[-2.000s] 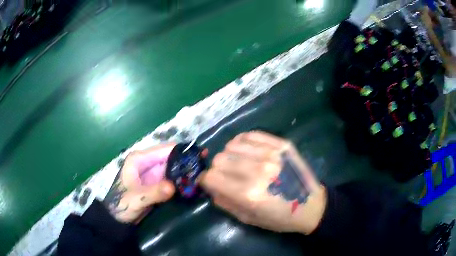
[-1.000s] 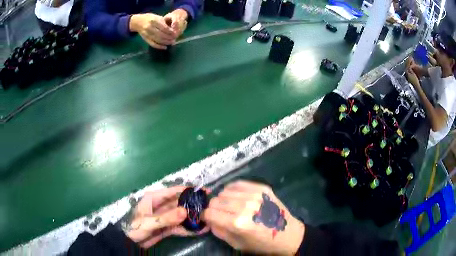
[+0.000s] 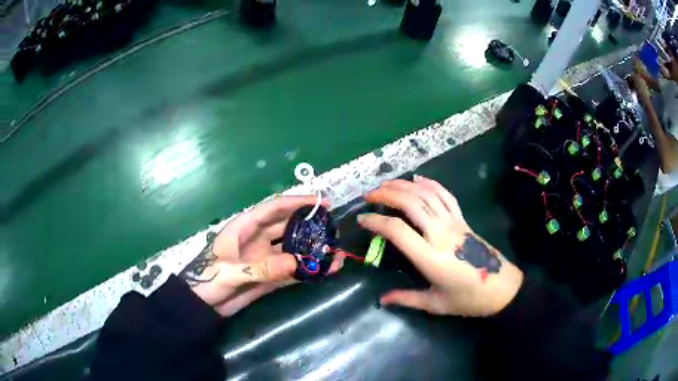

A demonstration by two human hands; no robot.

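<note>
My left hand (image 3: 249,257) holds a round circuit-board unit (image 3: 311,239) with its component side facing up. A white lead with a ring end (image 3: 304,173) rises from the unit's top and lies over the white belt edge. Red lead wires run right from the unit to a small green-yellow connector (image 3: 375,251). My right hand (image 3: 442,253) is just right of the connector, with fingers spread and nothing seen in it. A black housing appears to lie behind the connector, near my right fingers, but it is too dark to tell clearly.
Many black housings (image 3: 565,201) with red leads and green-yellow ends stand grouped at right. A blue plastic stool (image 3: 647,309) is at lower right. A grey post (image 3: 566,48) rises beyond the belt edge. More housings and a loose unit (image 3: 499,51) are on the green belt. A person's arm (image 3: 654,111) shows at far right.
My right hand has let go of the unit, moved right and opened. The white ring end and green-yellow connector now show. The view has shifted, and the person opposite is out of the picture.
</note>
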